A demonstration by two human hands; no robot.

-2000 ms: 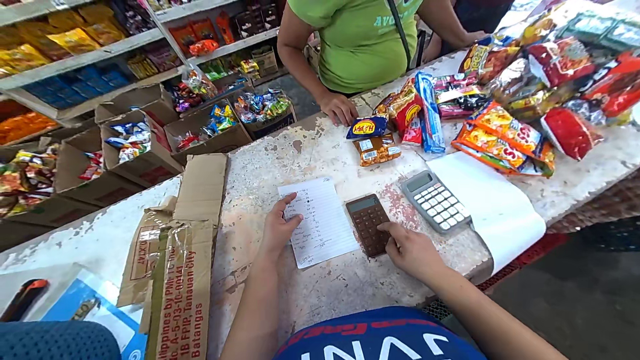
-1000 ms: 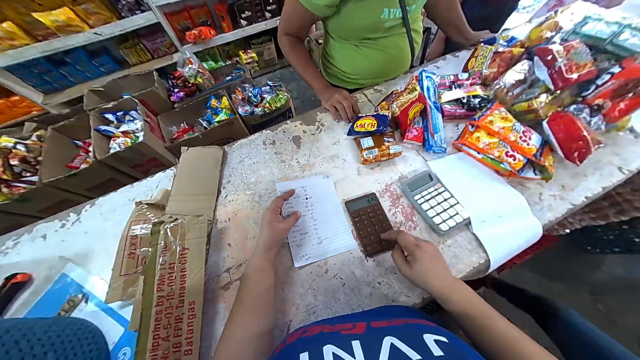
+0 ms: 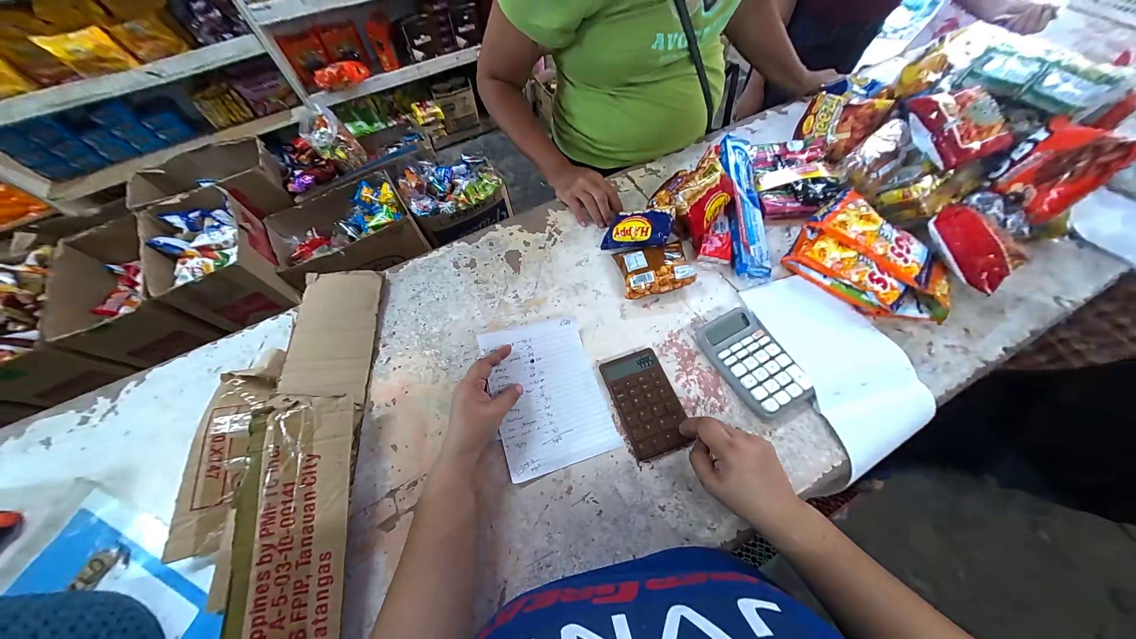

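A sheet of lined paper (image 3: 568, 417) with handwriting lies on the worn counter. My left hand (image 3: 482, 404) rests on its left edge, thumb and index finger apart, holding nothing. Right of the paper is a brown calculator (image 3: 643, 404) with digits on its display. My right hand (image 3: 732, 461) is at its lower right corner, index finger extended onto or just over the keys; it holds nothing. A larger grey calculator (image 3: 754, 362) lies farther right, beside a white paper sheet (image 3: 852, 373) that curls over the counter's edge.
Snack packets (image 3: 865, 257) are piled at the right. A small blue packet (image 3: 636, 229) and a nut packet (image 3: 655, 271) lie near the hand of a person in a green shirt (image 3: 612, 80). Flattened cardboard (image 3: 311, 426) lies at left, with open boxes (image 3: 191, 257) and shelves beyond.
The view has shifted slightly. My right index finger has moved a little about the lower right of the brown calculator. My left hand stays at the lined paper.
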